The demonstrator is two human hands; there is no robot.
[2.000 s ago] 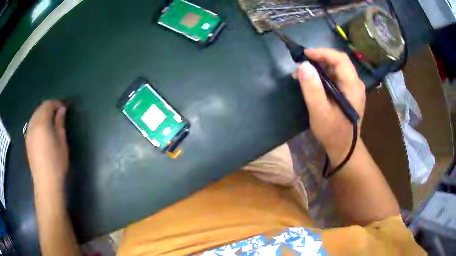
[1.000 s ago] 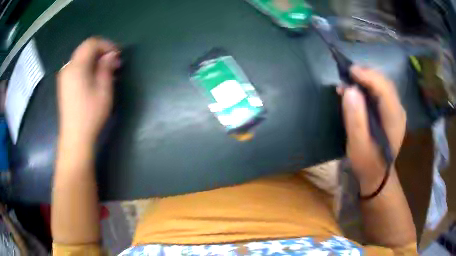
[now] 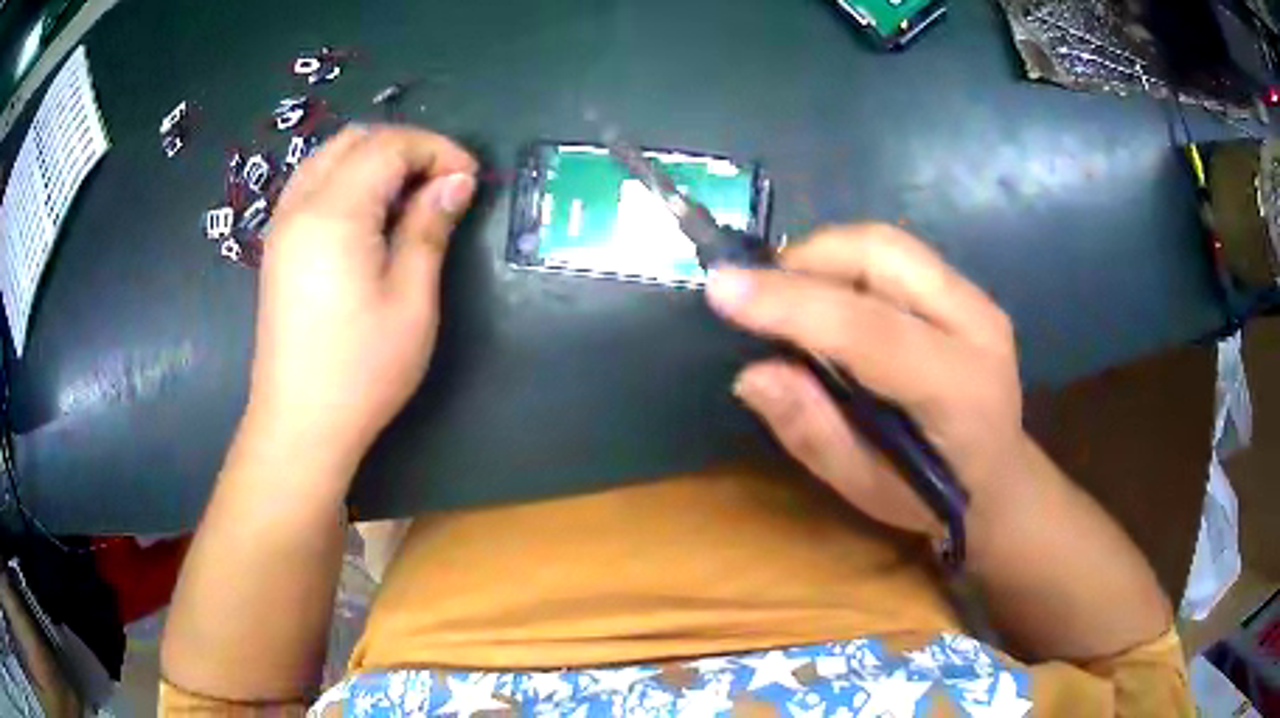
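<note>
The phone board assembly (image 3: 573, 211) lies flat on the dark green mat, long side across, with a green board and a pale central rectangle. My right hand (image 3: 884, 372) holds the black soldering iron (image 3: 873, 411); its metal tip is over the upper part of the board, and whether it touches is unclear. My left hand (image 3: 368, 267) is left of the assembly, thumb and forefinger pinched close together. Thin reddish leads seem to run from those fingertips towards the board's left end; the part on them cannot be made out.
Several small wired components (image 3: 256, 171) lie scattered beyond and left of my left hand. A white sheet (image 3: 49, 190) is at the far left. Another phone board assembly (image 3: 893, 17) is cut off at the top edge. A solder-spattered plate (image 3: 1078, 49) and a tan pot (image 3: 1247, 211) are at the right.
The view has shifted left, showing the small components. The phone board assembly now lies crosswise. My right hand brought the iron over it, and my left hand is now close to its left end.
</note>
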